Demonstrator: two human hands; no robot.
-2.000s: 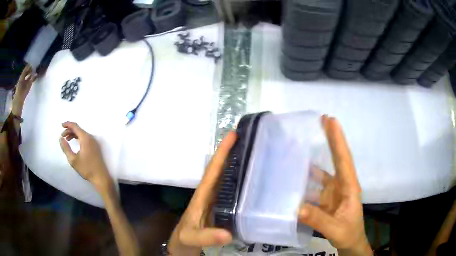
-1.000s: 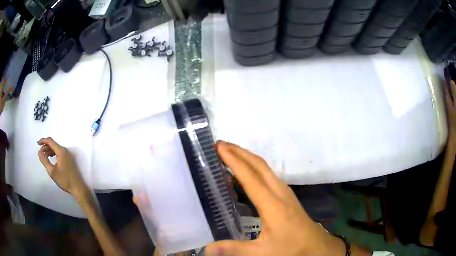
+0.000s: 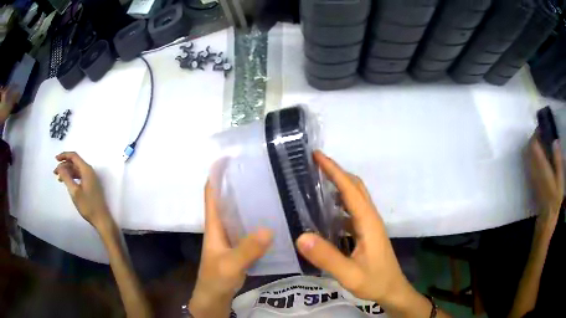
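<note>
The joined unit is held upright in front of me, with its frosted translucent housing [image 3: 254, 192] on the left and its glossy black ribbed cover [image 3: 288, 149] on the right. Thin, crinkled clear film [image 3: 318, 133] shows around the cover's right side. My left hand [image 3: 226, 248] grips the housing side, thumb on its near face. My right hand [image 3: 366, 242] grips the cover side, thumb on the black part near its lower end. The fingertips behind the unit are hidden.
Stacked dark grey parts [image 3: 335, 46] stand at the back. Small black clips [image 3: 202, 59] and a USB cable [image 3: 149, 105] lie left. Another person's hand [image 3: 84, 186] rests at left; another hand [image 3: 546, 168] at right holds a dark object.
The unit has turned so the black cover moved from the left side to the right. Since one second ago it has shifted right, and my left hand has come into clear view on the housing.
</note>
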